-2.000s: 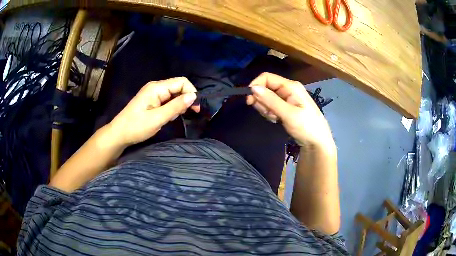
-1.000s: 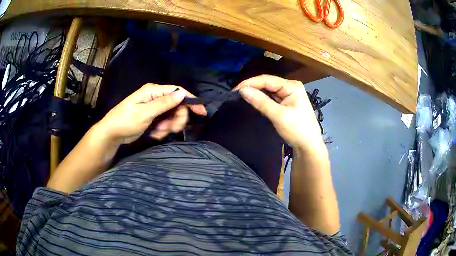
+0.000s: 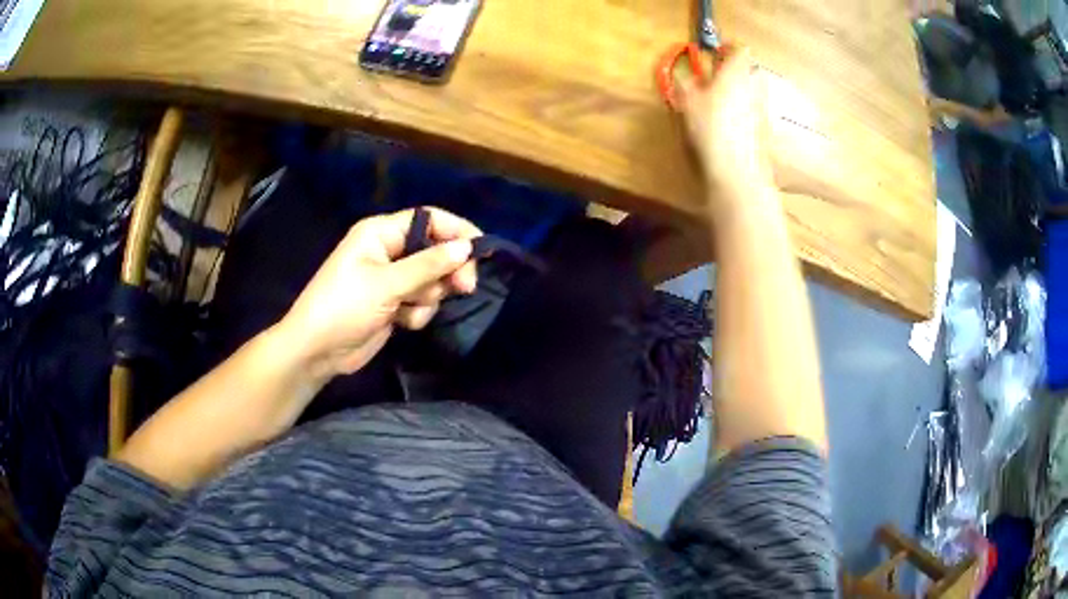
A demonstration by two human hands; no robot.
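Note:
My left hand (image 3: 392, 275) pinches a narrow dark fabric strip (image 3: 504, 248) over my lap. A short dark end sticks up between the fingers, and the rest trails to the right. My right hand (image 3: 728, 111) reaches over the wooden table and is at the orange-red loop handles of the scissors (image 3: 682, 80). It is slightly blurred, and I cannot tell whether the fingers have closed on the handles. The scissors lie with their dark blades pointing away from me.
A smartphone (image 3: 420, 38) lies on the wooden table (image 3: 562, 111). A tangled dark bundle of strips (image 3: 670, 380) hangs right of my legs. More black strips (image 3: 70, 269) lie by the chair at left. Plastic-bagged goods (image 3: 1010, 339) stand at right, near a wooden chair (image 3: 925, 567).
My right hand has let go of the strip and moved up to the scissors on the table. My left hand keeps the strip. The view has shifted, and the smartphone now shows.

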